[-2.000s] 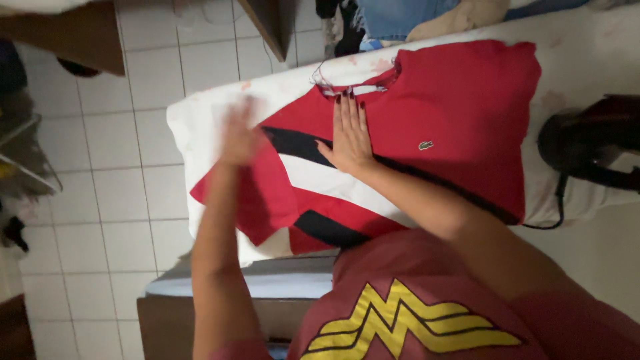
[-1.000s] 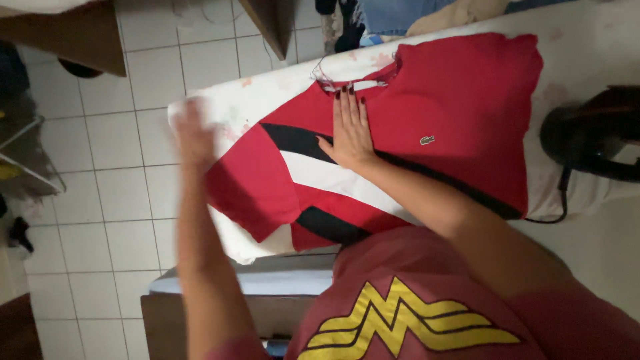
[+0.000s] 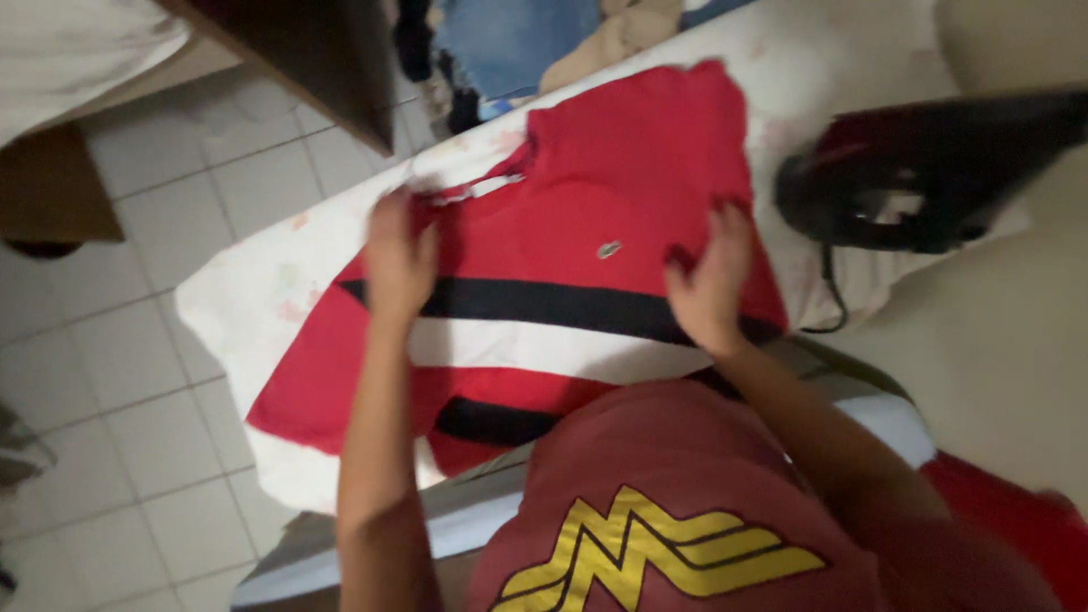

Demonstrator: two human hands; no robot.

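Observation:
A red shirt [image 3: 569,212] with black and white stripes and a small crocodile emblem lies spread on an ironing board with a pale patterned cover [image 3: 246,280]. My left hand [image 3: 399,255] is at the shirt's collar side, fingers apart; blur hides whether it pinches any cloth. My right hand [image 3: 714,276] rests on or just over the red and black cloth to the right of the emblem, thumb and fingers spread. To the right of the shirt, a dark clothes iron [image 3: 918,170] stands on the board, its cord hanging near the board's edge.
Blue denim [image 3: 518,42] and beige cloth [image 3: 612,42] are heaped beyond the board. A dark wooden furniture edge [image 3: 297,59] juts in at the upper left, over the tiled floor [image 3: 170,442]. Red fabric [image 3: 1003,510] shows at the lower right.
My left hand has come from the board's left end to the collar side. My right hand has moved right, from the middle of the shirt past the emblem. The view has shifted.

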